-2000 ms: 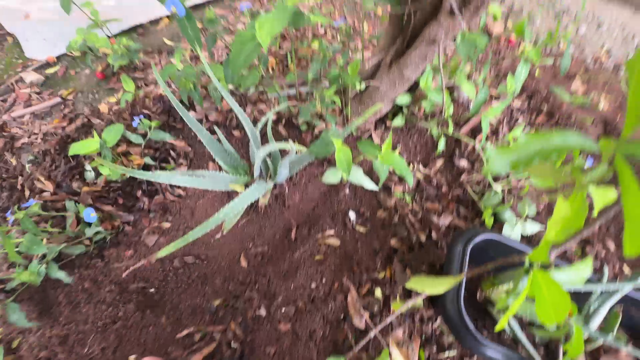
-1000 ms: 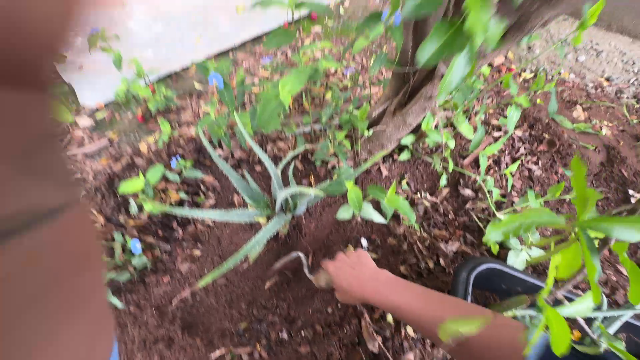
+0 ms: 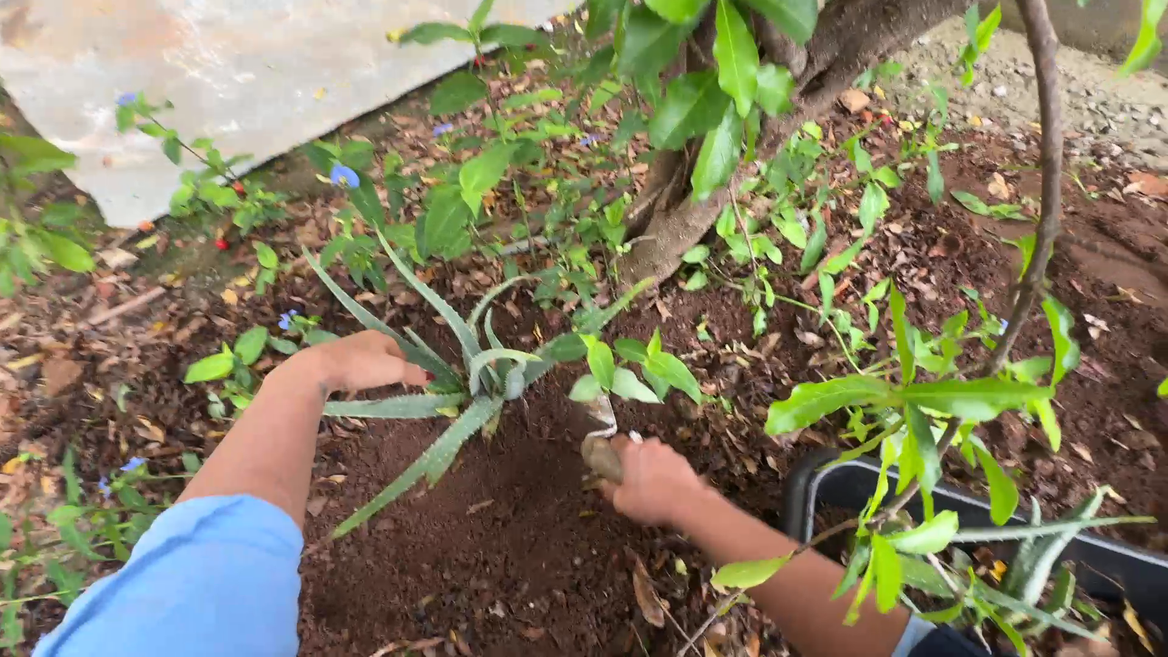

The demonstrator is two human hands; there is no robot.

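An aloe plant (image 3: 484, 388) with long toothed leaves stands in loose brown soil (image 3: 474, 529). At its left side, my left hand (image 3: 370, 360) is bent over the leaves; whether its fingers grip one cannot be told. My right hand (image 3: 652, 479) is closed around the wooden handle of a small garden trowel (image 3: 603, 456), to the right of the aloe's base. The trowel's metal neck shows, while its blade is mostly hidden by soil and small green leaves.
A black plastic planter (image 3: 803, 493) holding aloe leaves sits at the lower right, behind a leafy branch (image 3: 1045, 182). A tree trunk (image 3: 671, 233) rises behind the aloe. A pale slab (image 3: 237, 73) lies at the upper left, with blue-flowered weeds (image 3: 344, 175) near it.
Neither hand shows in the oldest frame. A second ago my right hand held the tool below and right of the aloe; my left hand has since come to the aloe's left leaves.
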